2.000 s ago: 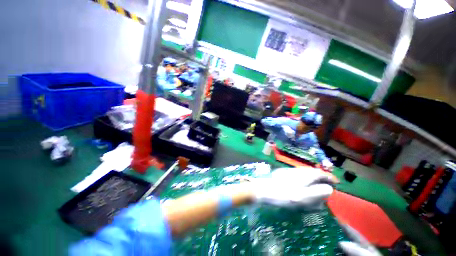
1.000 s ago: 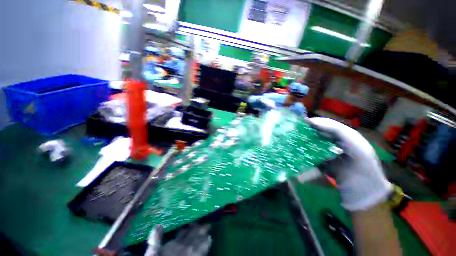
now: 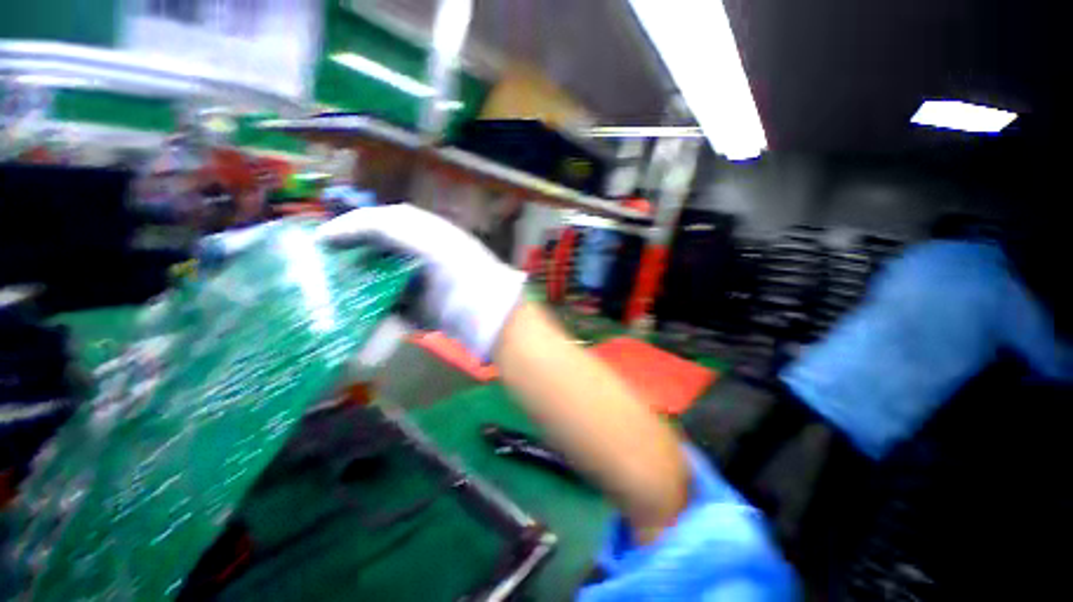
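Observation:
A large green circuit board [image 3: 224, 376] is held up and tilted at the left, its surface blurred and streaked with white marks. My right hand [image 3: 453, 276], in a white glove, grips the board's upper right edge. My left hand is not in view. Below and right of the board lies the open fixture frame [image 3: 482, 500], with a metal rail along its right side and dark and green areas inside it. The board is lifted clear of the frame at its right end; its lower left part is cut off by the picture's edge.
A black tool [image 3: 524, 447] lies right of the frame on the green mat. Flat orange-red mats [image 3: 653, 374] lie beyond it. A person in a blue coat [image 3: 918, 341] leans at the far right. Dark bins [image 3: 35, 376] are at the left.
The view has swung to the right. My right hand has gone from lying over the board to gripping its edge, and the board has been raised out of the frame and tilted. My left hand has left the picture.

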